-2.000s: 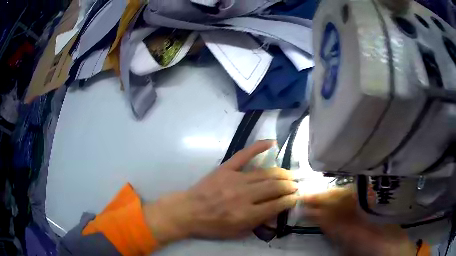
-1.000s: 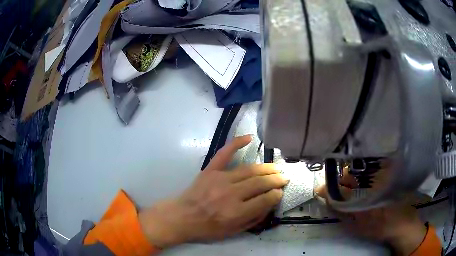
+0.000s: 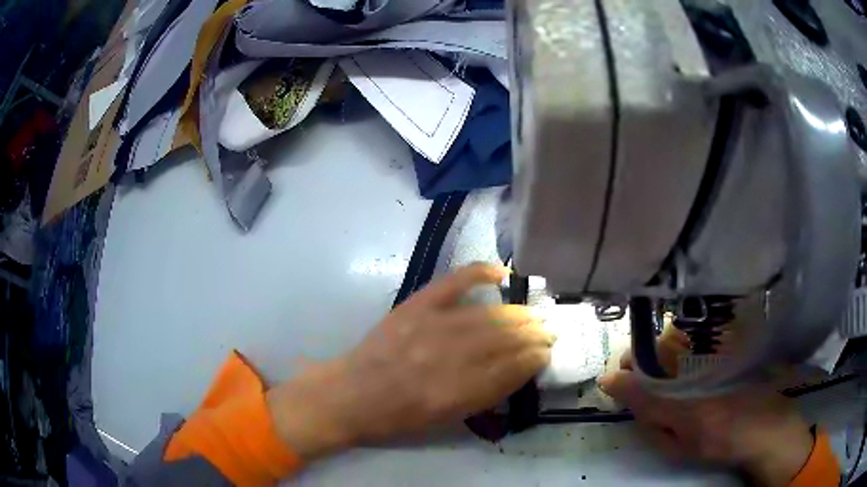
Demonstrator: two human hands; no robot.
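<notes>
The pale band (image 3: 575,357) lies brightly lit under the cream sewing machine head (image 3: 608,162). Its dark edging (image 3: 435,238), with a pale stitch line, curves back to the left. My left hand (image 3: 428,352) lies flat on the cloth left of the needle area, fingertips on the lit piece. My right hand (image 3: 703,418) is right of the lit piece, partly hidden behind the machine's front parts; its fingertips are at the piece's right edge. Whether it grips the cloth or a tool cannot be seen. The needle itself is not clearly visible.
Grey, white and mustard cloth strips (image 3: 380,40) lie heaped at the back. A stitched white piece (image 3: 414,100) rests on navy cloth (image 3: 480,152). Brown cardboard (image 3: 76,176) is at the back left. The white table (image 3: 238,295) extends left of my hands.
The view has shifted, so the machine head sits further left than two seconds ago. The lit piece shows more between my hands than at first. My left hand stays on the cloth; my right stays beside it.
</notes>
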